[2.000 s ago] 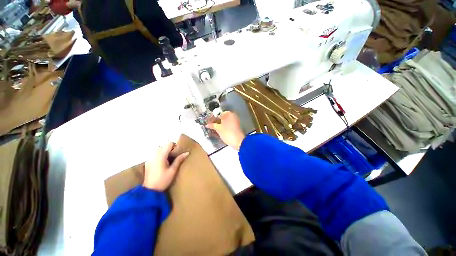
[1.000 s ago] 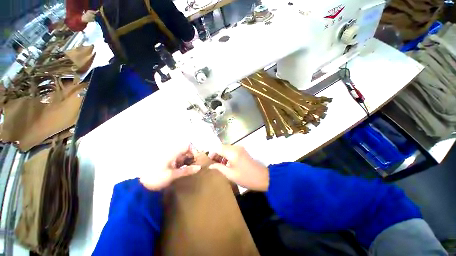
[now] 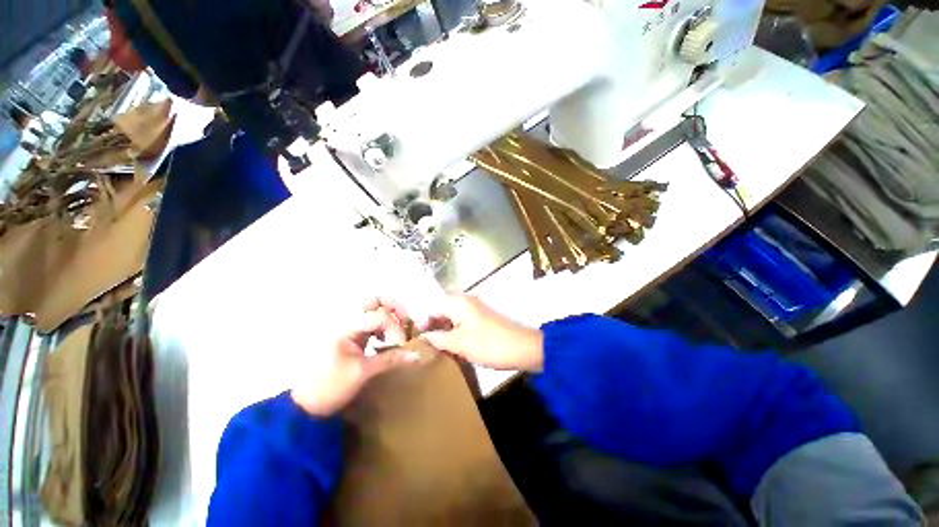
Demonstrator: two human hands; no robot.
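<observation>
A tan-brown fabric panel (image 3: 422,443) hangs over the front table edge towards me. My left hand (image 3: 355,360) and my right hand (image 3: 482,331) pinch its top edge close together, in front of the needle area (image 3: 417,232). The fingertips hide the pinched edge, and I cannot tell whether a small piece lies between them. The sewing machine (image 3: 484,98) is white. A bundle of brown zippers (image 3: 571,206) with gold teeth lies fanned on the bed, right of the needle.
A stack of brown panels (image 3: 103,422) stands at the left. A slim red-and-black tool (image 3: 714,165) lies near the right table edge. Grey-beige cloth (image 3: 875,154) and a blue bin (image 3: 772,273) are at the right. A person (image 3: 232,46) is beyond the table.
My right hand has come from the needle area to the panel's top edge, beside my left hand. Both hands have drawn close together. The view has shifted.
</observation>
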